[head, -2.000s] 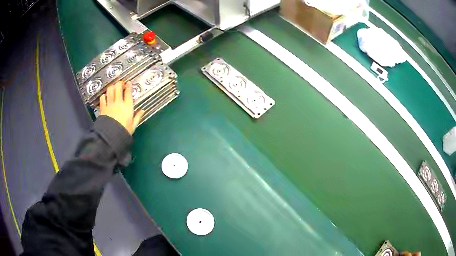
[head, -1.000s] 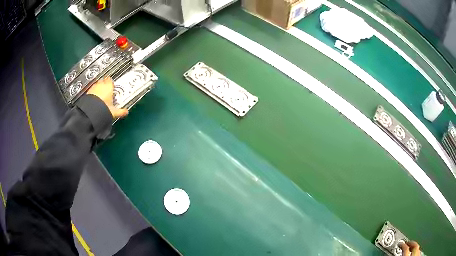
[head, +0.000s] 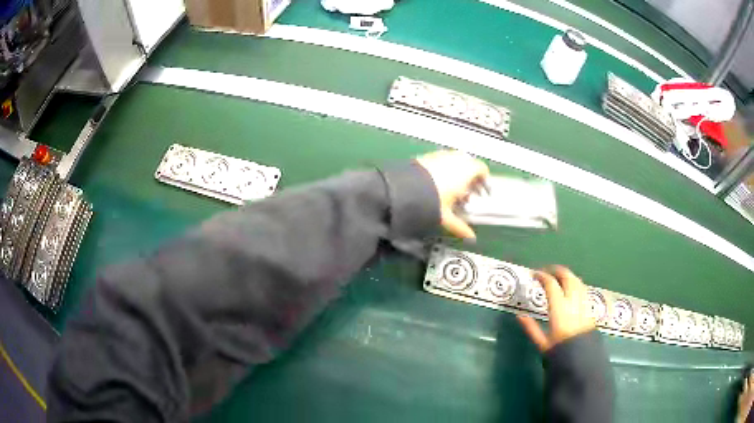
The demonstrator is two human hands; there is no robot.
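Note:
My left hand [head: 453, 192] holds a three-ring plate [head: 517, 202] by its left end, raised over the belt; the plate is blurred and its rings do not show clearly. My right hand [head: 565, 307] rests with spread fingers on another three-ring plate [head: 477, 277], covering its right part. That plate lies first in a row of plates [head: 624, 312] running end to end towards the right. A single three-ring plate [head: 217, 173] lies on the belt at the left, and another [head: 449, 106] lies farther back near the white stripe.
A plate stack [head: 51, 240] stands at the left edge by a red button [head: 41, 154]. At the back are a carton [head: 231, 15], a white bottle [head: 564, 58], a second plate stack [head: 637, 110] and a red-and-white item [head: 699, 103]. Part of a hand shows at the lower right edge.
The view has swung right. My left hand has left the plate stack and now holds a plate over the belt. More of my right hand and the plate row show. The white discs are out of view.

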